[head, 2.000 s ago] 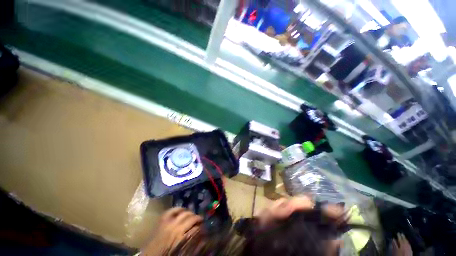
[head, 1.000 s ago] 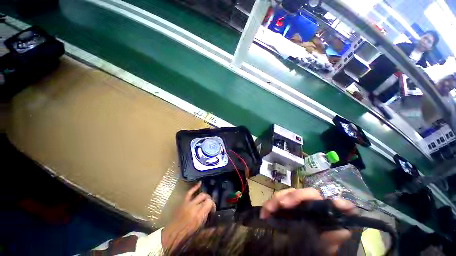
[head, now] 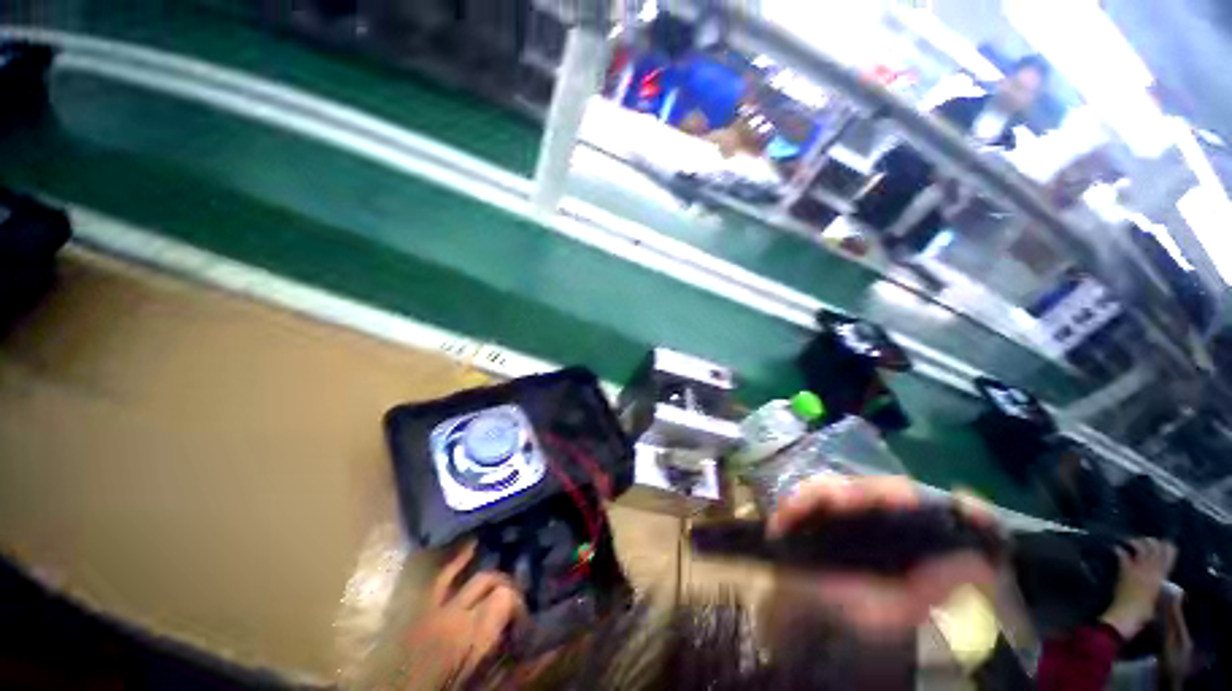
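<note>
An open black speaker cabinet lies on the bench; its upper shell (head: pixel 595 405) holds a speaker driver (head: pixel 488 456) with a round silver magnet. Red wires (head: pixel 589 489) run to the second shell (head: pixel 541 556), where a small green spot shows. My left hand (head: pixel 466 618) rests at the second shell's left edge, fingers spread, blurred. My right hand (head: pixel 878 594) is closed around a black electric screwdriver (head: pixel 838 537), held roughly level, its tip pointing left. Dark hair or blur covers part of the bottom centre.
White-and-black screw feeders (head: pixel 678 475) stand right of the cabinet, beside a green-capped bottle (head: pixel 773 427) and a clear plastic bag (head: pixel 844 452). More speaker cabinets (head: pixel 851 358) lie on the green belt (head: pixel 378 257). Another person's hand (head: pixel 1146 567) and dark red sleeve show at lower right.
The view has shifted, so the cabinet appears farther left. The screwdriver now shows clearly, level in my right hand. Another person's hand and sleeve have come into view at right.
</note>
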